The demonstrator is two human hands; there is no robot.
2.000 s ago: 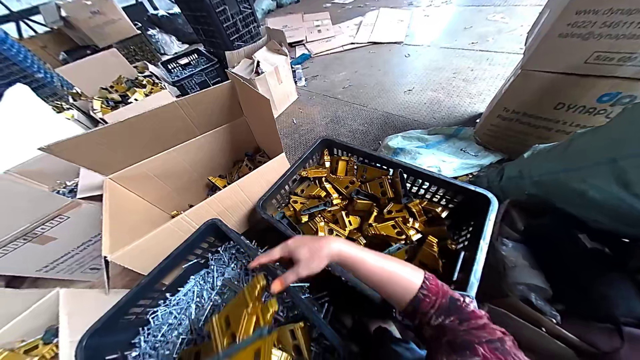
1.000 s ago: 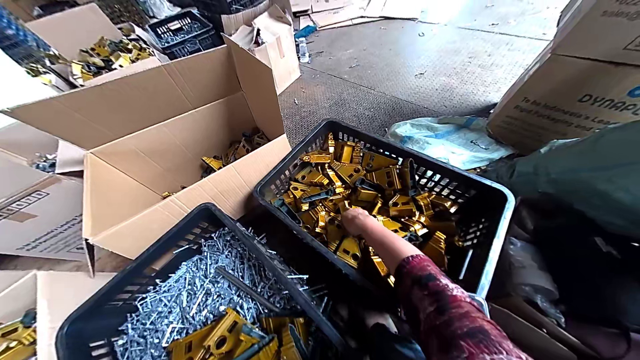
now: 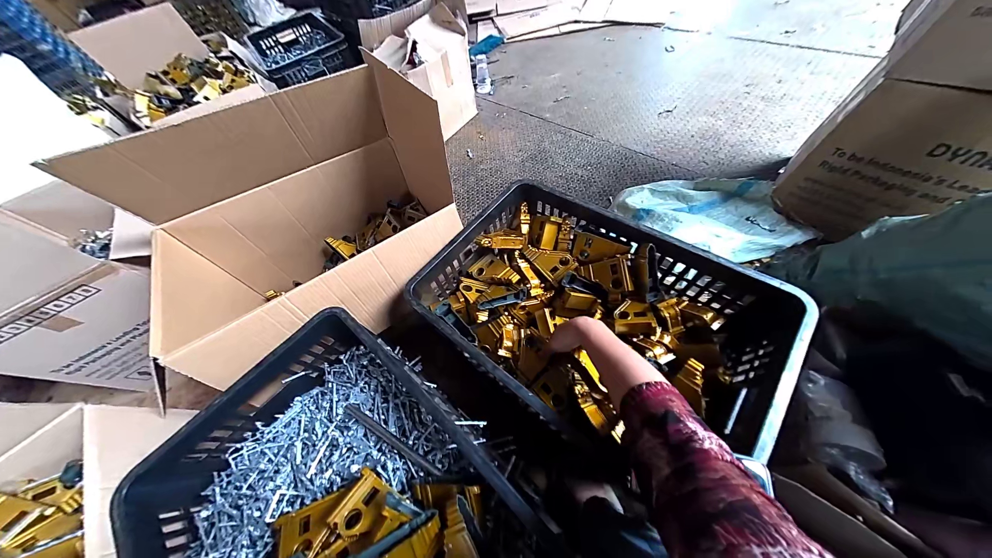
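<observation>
My right hand (image 3: 577,337) reaches down among gold-coloured metal parts (image 3: 597,271) in a black plastic crate (image 3: 775,291). Its fingers are hidden between the parts, so whether they grip one cannot be told. A patterned red sleeve covers the forearm. My left hand is not in view. Nearer and to the left, a second black crate (image 3: 167,457) holds a heap of silver screws or nails (image 3: 310,442). More gold-coloured parts with dark edges (image 3: 356,515) lie on top at its near end.
An open cardboard box (image 3: 232,256) with some gold parts stands behind the crates. Other open boxes are at the left. A plastic sack (image 3: 713,213) lies beyond the right crate, near printed cartons (image 3: 891,147). Patterned floor plates (image 3: 589,101) stretch behind.
My right hand has moved from above the crate of silver pieces into the crate of gold parts, where it has stayed over the last second.
</observation>
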